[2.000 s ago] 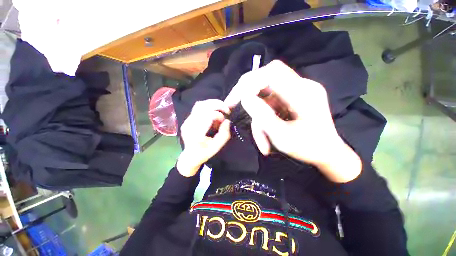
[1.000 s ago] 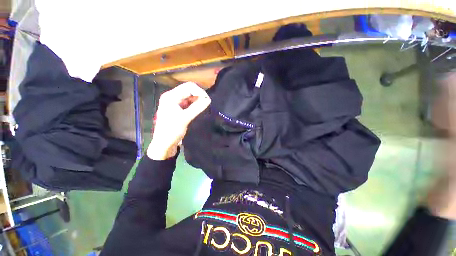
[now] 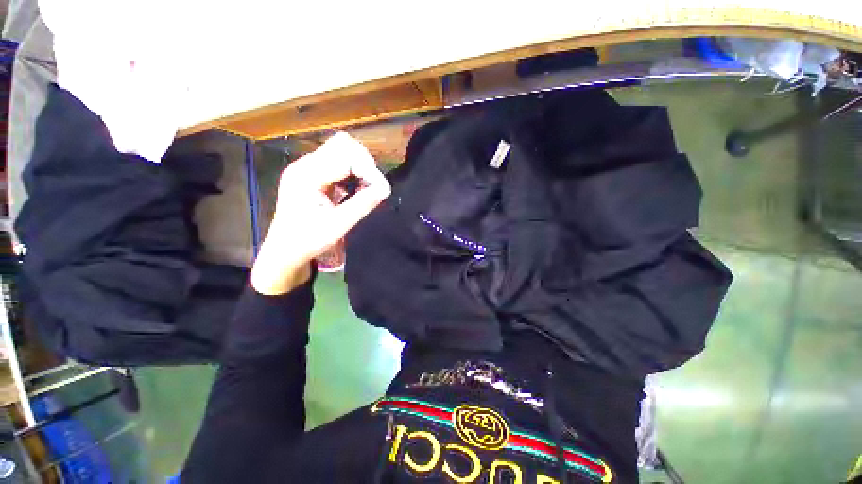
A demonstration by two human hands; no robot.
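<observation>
The black garment (image 3: 605, 198) lies spread over my lap, with a small white label (image 3: 500, 154) inside its neck. A short dotted row of pale marks (image 3: 452, 234) runs across the cloth near the middle. My left hand (image 3: 326, 213) is at the garment's upper left edge, thumb and finger pinched together on the cloth there. The fingertips are overexposed, so no needle or small piece can be made out. My right hand is out of the picture.
A white-topped table (image 3: 312, 57) with a wooden drawer (image 3: 331, 106) spans the top. Another heap of black cloth (image 3: 113, 246) hangs at the left. A red plastic-covered thing (image 3: 331, 257) shows below my left hand. Blue crates (image 3: 71, 444) stand at lower left.
My right hand left the garment, swept off to the right as a blur and is now out of view. My left hand moved left and up to the garment's edge, uncovering the dotted row.
</observation>
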